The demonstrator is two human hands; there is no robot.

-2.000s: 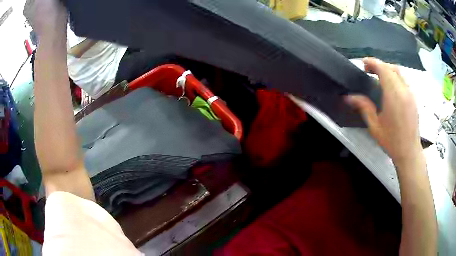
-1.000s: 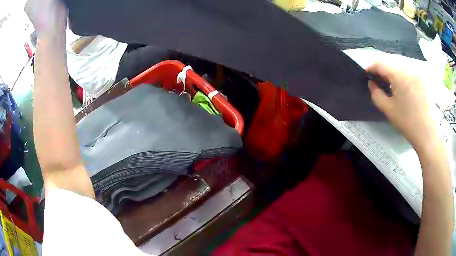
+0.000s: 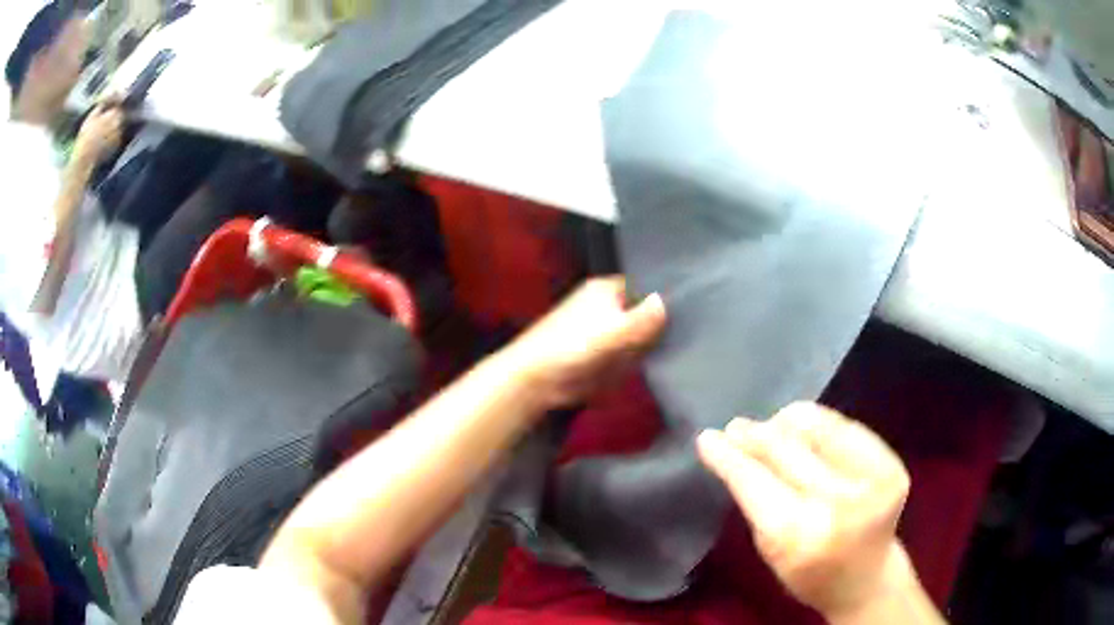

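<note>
A dark grey cut panel point(image 3: 757, 305) lies partly on the white table and hangs over its front edge onto the dark red-clad lap. My left hand point(image 3: 586, 342) pinches the panel's left edge between thumb and fingers. My right hand point(image 3: 819, 501) is at the panel's lower right part, fingers curled; whether it grips the cloth is not clear. The panel's far end is washed out by bright light.
A second bundle of panels point(image 3: 244, 403) lies in the red frame point(image 3: 367, 278) at left. A stack of dark panels point(image 3: 367, 86) lies on the white table point(image 3: 513, 134). A person point(image 3: 92, 244) sits at far left. A dark-edged phone point(image 3: 1090, 171) is at right.
The view has swung right. Both hands have come down from the raised, stretched cloth and are now close together near the lap. The panel hangs over the table edge.
</note>
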